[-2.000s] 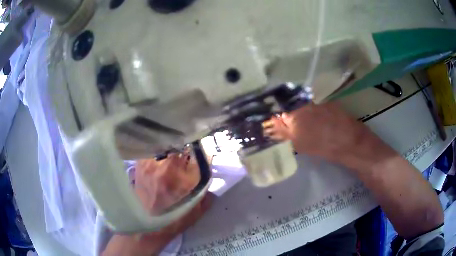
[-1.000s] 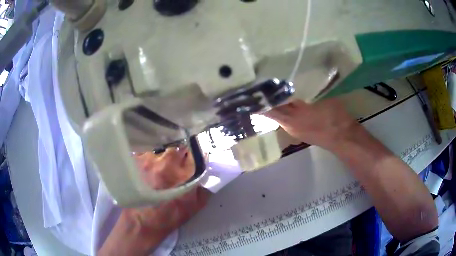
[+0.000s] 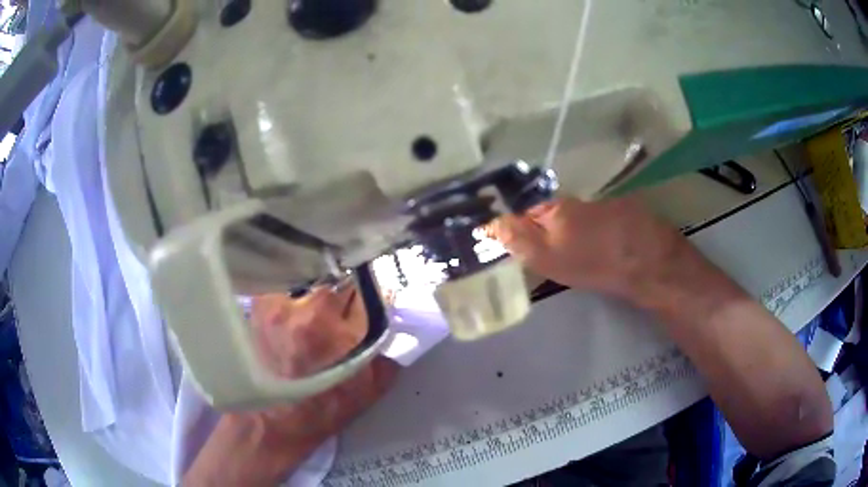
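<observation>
The cream sewing machine head [image 3: 333,114] fills the upper middle, with its open loop guard [image 3: 190,304] in front. The white garment piece [image 3: 409,335] shows at the brightly lit needle area, and more white cloth [image 3: 95,247] hangs down the left. My left hand [image 3: 309,328] lies on cloth behind the loop guard, its fingers partly hidden. My right hand [image 3: 571,243] is right of the needle area, fingertips behind the tension assembly with its pale knob [image 3: 483,302]; its grip is hidden by the machine and glare.
The needle thread [image 3: 569,86] runs down the head. A green panel [image 3: 761,109] is at the right. Dark snips [image 3: 731,177] lie beside the bed, near a thin tool [image 3: 820,224] and a yellow tray [image 3: 839,185]. A printed scale [image 3: 571,404] runs along the table's front edge.
The view has shifted slightly. My right fingers have moved back in behind the pale knob after being further right and back a second ago. My left hand stays behind the loop guard.
</observation>
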